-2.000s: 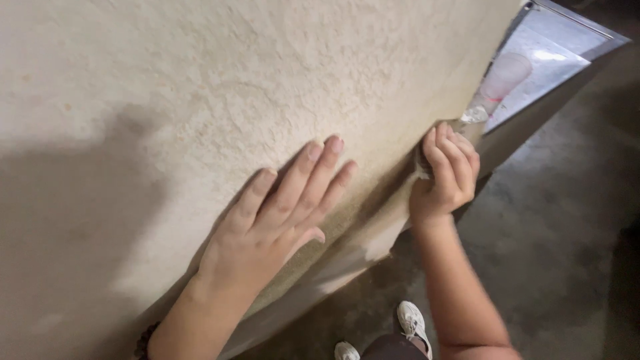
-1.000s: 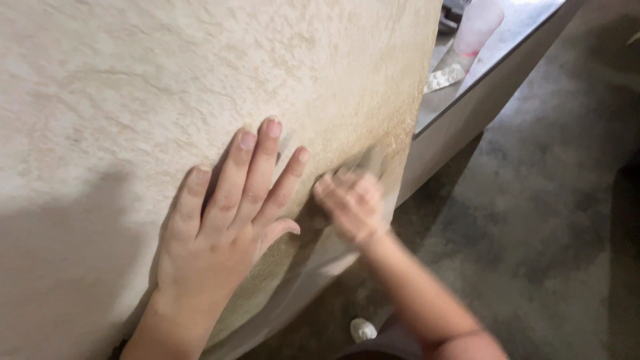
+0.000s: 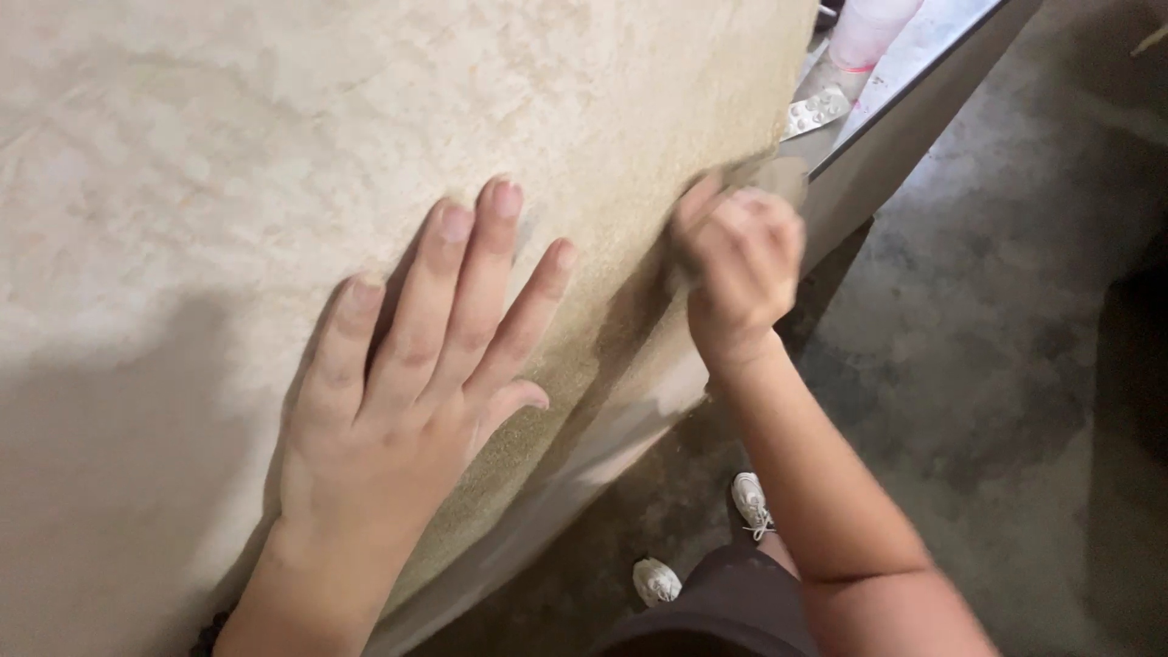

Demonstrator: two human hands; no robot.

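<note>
My left hand (image 3: 401, 392) lies palm down, fingers apart, on a large pale sheet with a mottled, grainy surface (image 3: 584, 109), possibly hide or a coated slab; I cannot tell which. Near the sheet's right edge my right hand (image 3: 744, 246) is curled around a thin, flat greyish piece (image 3: 785, 175), blurred by motion and partly hidden by the fingers. The sheet's surface looks darker and rougher between the two hands, along its lower right edge.
At the upper right, a metal-topped surface (image 3: 931, 46) holds a translucent pinkish container (image 3: 871, 32) and a silver blister pack (image 3: 818, 113). The concrete floor (image 3: 967, 365) lies below on the right, with my white shoes (image 3: 657, 581) at the bottom.
My right hand went from the sheet's right edge inward toward my left hand, then back out to the edge. My left hand stays flat on the sheet. The view has shifted somewhat.
</note>
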